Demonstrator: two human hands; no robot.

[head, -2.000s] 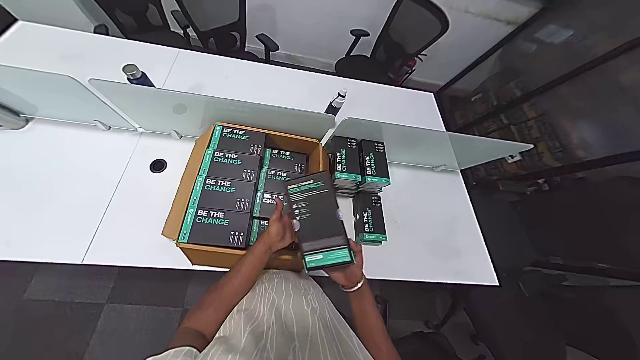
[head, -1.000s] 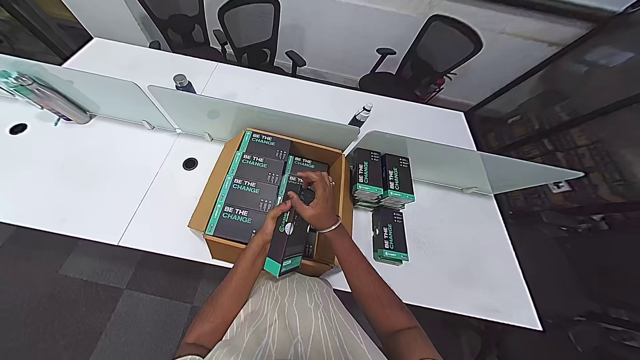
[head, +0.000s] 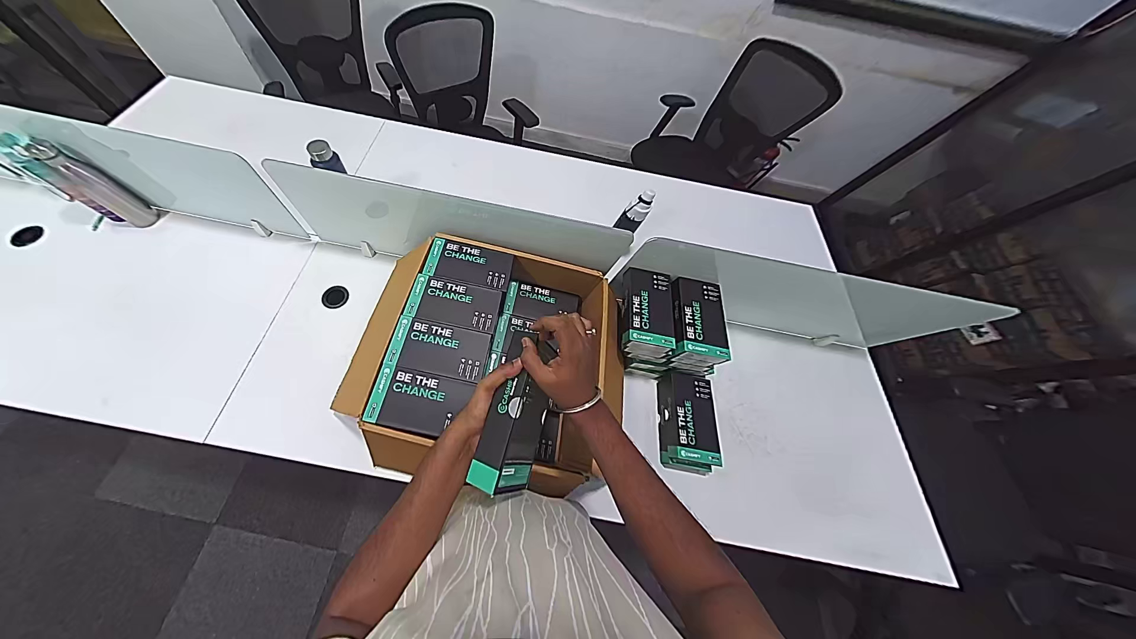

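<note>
My left hand [head: 488, 390] grips the side of a black and green product box [head: 510, 435], held tilted on its edge above the cardboard carton. At the far end of that box is my right hand [head: 564, 364], wearing a ring and a bangle, with its thumb and fingers on the end flap. Beneath both hands stands the open cardboard carton [head: 355, 373], which holds rows of similar black boxes [head: 444, 346] with printed lids. To the right of the carton, more such boxes [head: 650, 306] lie in stacks on the white desk, and a shorter stack [head: 690, 417] is nearer me.
Frosted glass dividers [head: 479, 217] run along the white desk [head: 816, 444] behind the carton. Beyond them stand a dark bottle [head: 327, 158] and a white-topped bottle [head: 635, 211]. A large bottle [head: 98, 182] is at the far left. Mesh chairs [head: 439, 67] are behind the desks.
Two seconds ago the box showed its broad face, with my right hand at its near end. Now it is turned on its side and my right hand is at its far end.
</note>
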